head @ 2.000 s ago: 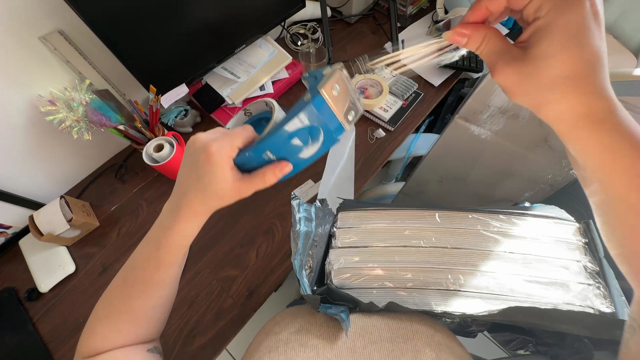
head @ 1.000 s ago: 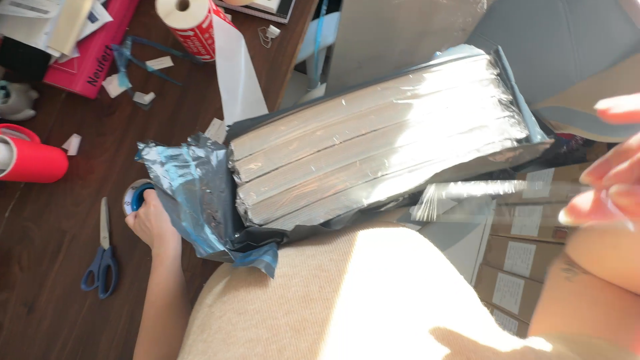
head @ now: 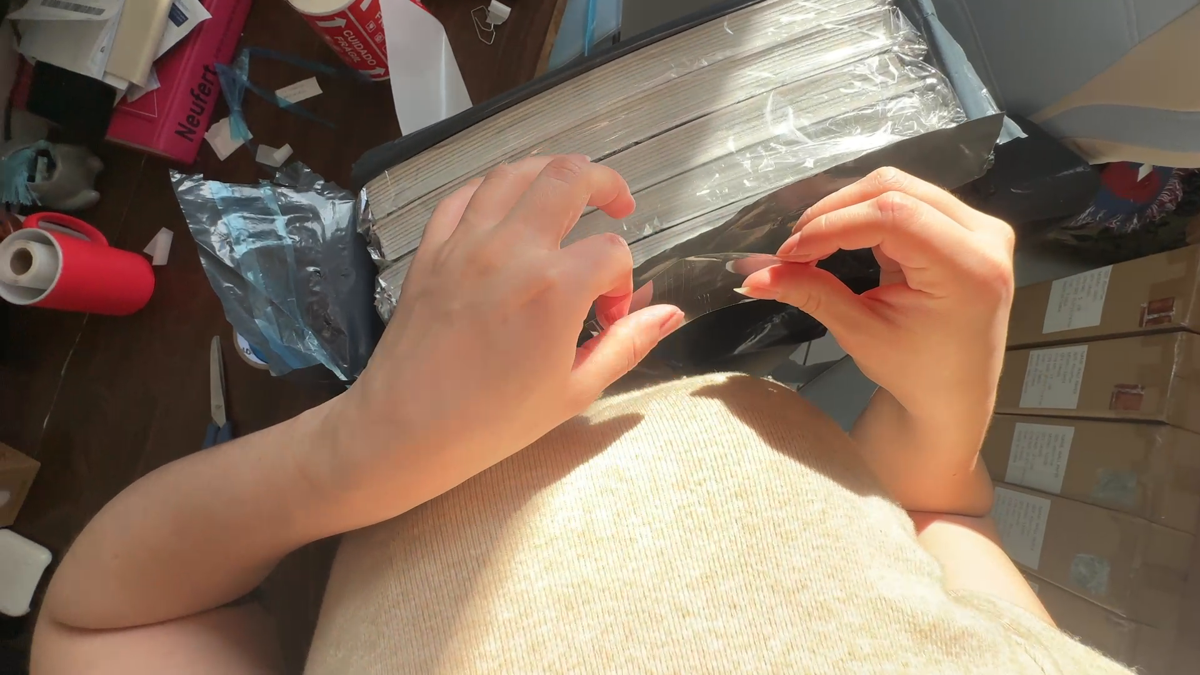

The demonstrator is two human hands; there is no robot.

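A strip of clear adhesive tape [head: 698, 286] stretches between my two hands, in front of the near side of the package. My right hand [head: 900, 272] pinches one end between thumb and fingertips. My left hand [head: 525, 291] is curled at the other end; its fingertips partly hide what they grip. Behind them lies a stack of flat items in clear plastic wrap [head: 656, 122], inside an opened dark plastic mailing bag [head: 291, 262] whose crumpled end spreads to the left. A tape roll [head: 249, 352] shows partly beneath that end.
Scissors [head: 217, 394] lie on the dark wooden desk [head: 122, 403], left of the bag. Farther off are a red mug [head: 103, 277], a pink book [head: 183, 89], a red label roll [head: 347, 37] and paper scraps. Cardboard boxes [head: 1092, 375] are stacked at the right.
My left hand has let go of the tape roll and moved from the desk to the package. My right hand has come in from the right to meet it. The view has shifted toward the package.
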